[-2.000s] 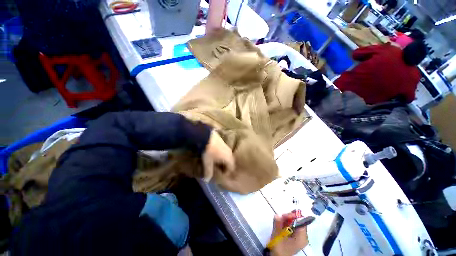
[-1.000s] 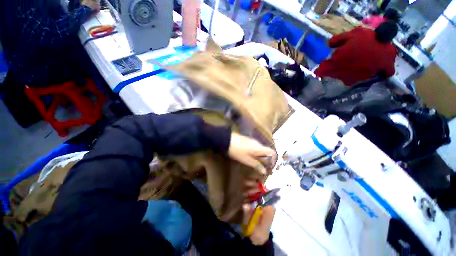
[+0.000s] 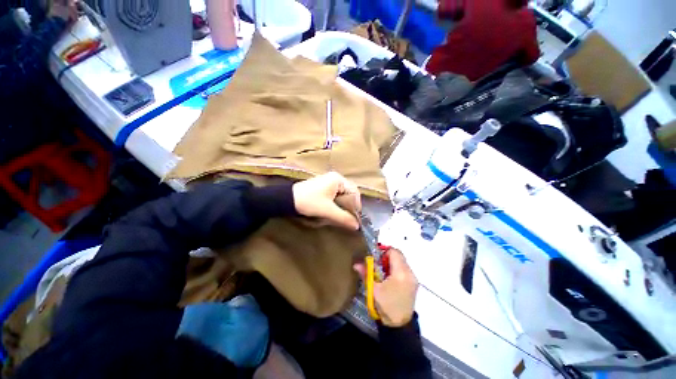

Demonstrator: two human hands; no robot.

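Observation:
The tan jacket [image 3: 296,122] lies spread on the white table, its lower part hanging over the front edge. A pocket zip [image 3: 329,122] shows in its upper panel, and a long zip edge runs across it. My left hand [image 3: 330,198] pinches the jacket's edge. My right hand [image 3: 394,289] holds the scissors [image 3: 372,289], with one yellow and one red handle loop. The blades point up at the cloth edge by my left fingers; whether they are open is unclear.
The JACK sewing machine [image 3: 511,240] stands right of the jacket. Dark garments [image 3: 504,111] lie behind it. A blue-rimmed bin [image 3: 48,270] with tan cloth is at left, near a red stool [image 3: 55,181]. A person in red [image 3: 485,37] is at the back.
The jacket has been spread flatter, showing the pocket zip. My left hand has moved to the jacket's edge, and the scissors' blades have turned up towards it. The view has shifted.

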